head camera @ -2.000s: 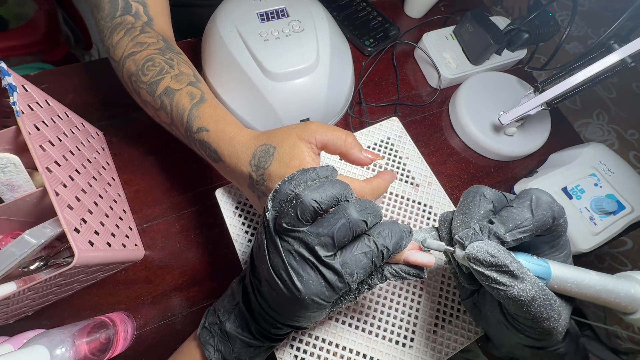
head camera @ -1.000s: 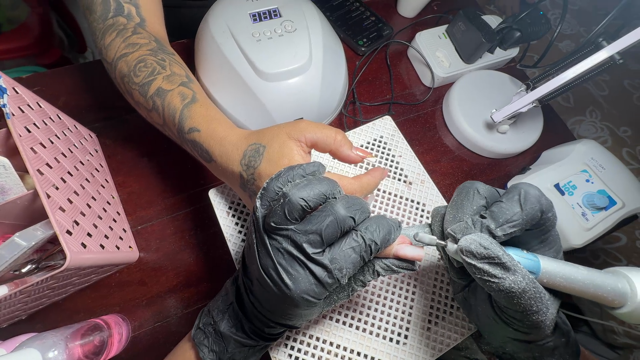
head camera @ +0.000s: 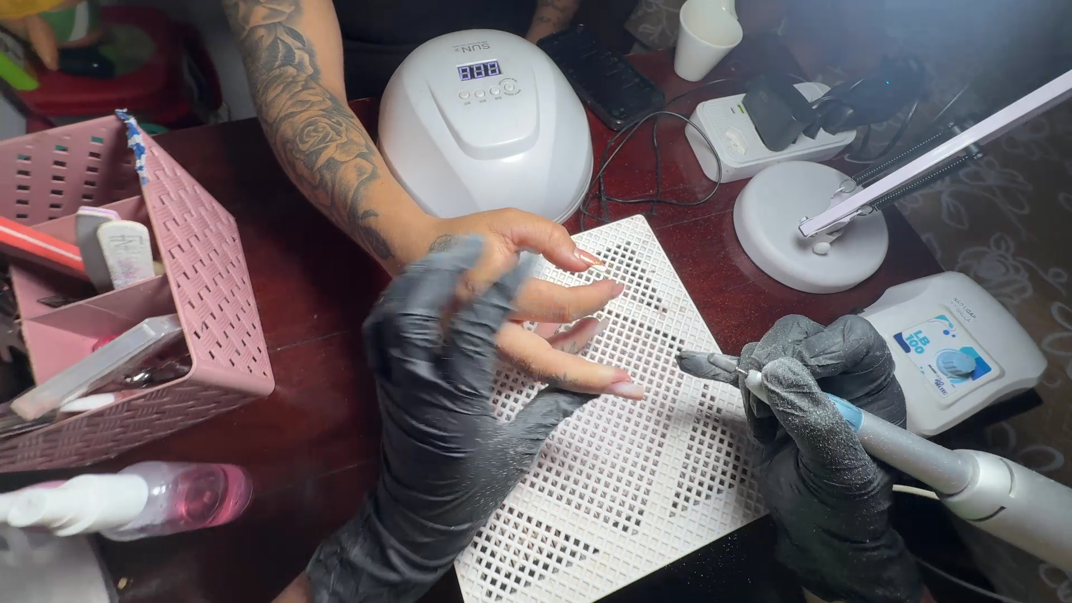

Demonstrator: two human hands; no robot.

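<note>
My left hand [head camera: 452,402], in a black glove, is at the middle with its fingers blurred by motion over the back of another person's hand [head camera: 544,293]; its thumb lies beneath that hand. The other person's fingers point right, over a white perforated mat [head camera: 620,494]. Near the mat's right edge, my right hand [head camera: 821,419], gloved in black and dusted with pale powder, grips an electric nail drill [head camera: 904,444]. The bit points left and is apart from the other person's fingertips. One gloved fingertip of my right hand extends beside the bit.
A white nail lamp [head camera: 486,126] stands behind the other person's hand. At left are a pink plastic basket [head camera: 201,276] with files and a pink-liquid bottle [head camera: 184,498]. At right are a lamp base [head camera: 808,226], a white drill control unit [head camera: 963,352], a power strip [head camera: 737,134] and loose cables.
My left hand has let go of the other person's finger and moved back left, its fingers lifted. The drill bit is now apart from the nail. The other person's fingers are more spread into view.
</note>
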